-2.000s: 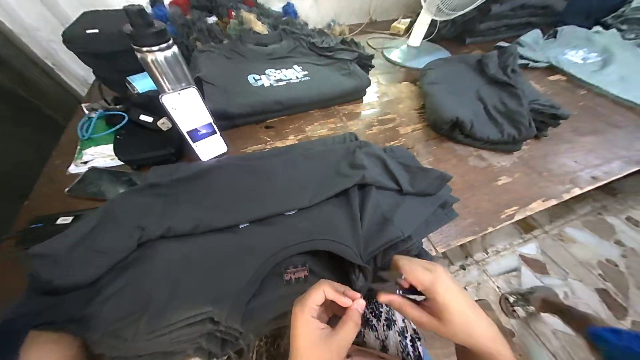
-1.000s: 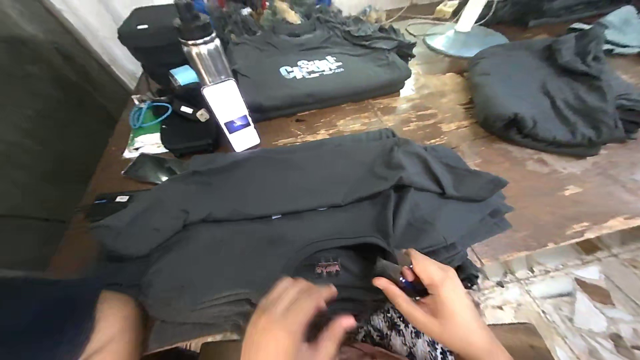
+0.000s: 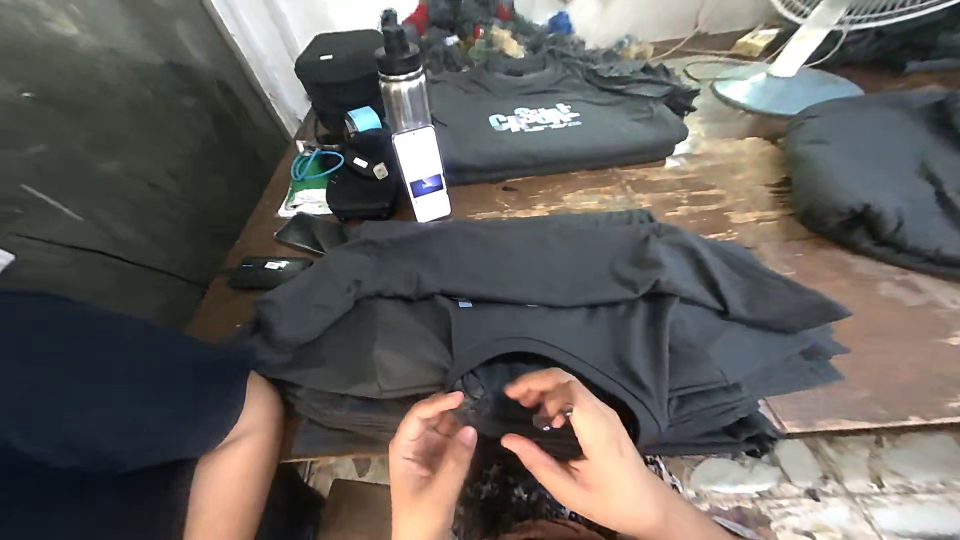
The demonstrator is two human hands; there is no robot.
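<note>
A stack of black T-shirts (image 3: 555, 262) lies in front of me, its top shirt's neck opening facing me. My left hand (image 3: 431, 457) is at the left of the neckline with thumb and fingers apart, nothing seen in it. To the right, my right hand (image 3: 585, 450) is over the neck opening, its index finger and thumb spread. A small dark tool (image 3: 549, 423), perhaps thread snips, shows blurred against the curled fingers of that hand. The printed label inside the collar does not show now.
A phone (image 3: 422, 174) leans on a steel bottle (image 3: 405, 97) behind the stack. Folded printed shirts (image 3: 555, 142), a fan base (image 3: 784, 88) and a dark cloth bundle (image 3: 877, 180) lie farther back. A co-worker's sleeve (image 3: 112, 390) and forearm are close at left.
Both hands were at the collar's right side, with a dark piece between the right fingers; now they are spread apart nearer the collar's left part. The view has shifted.
</note>
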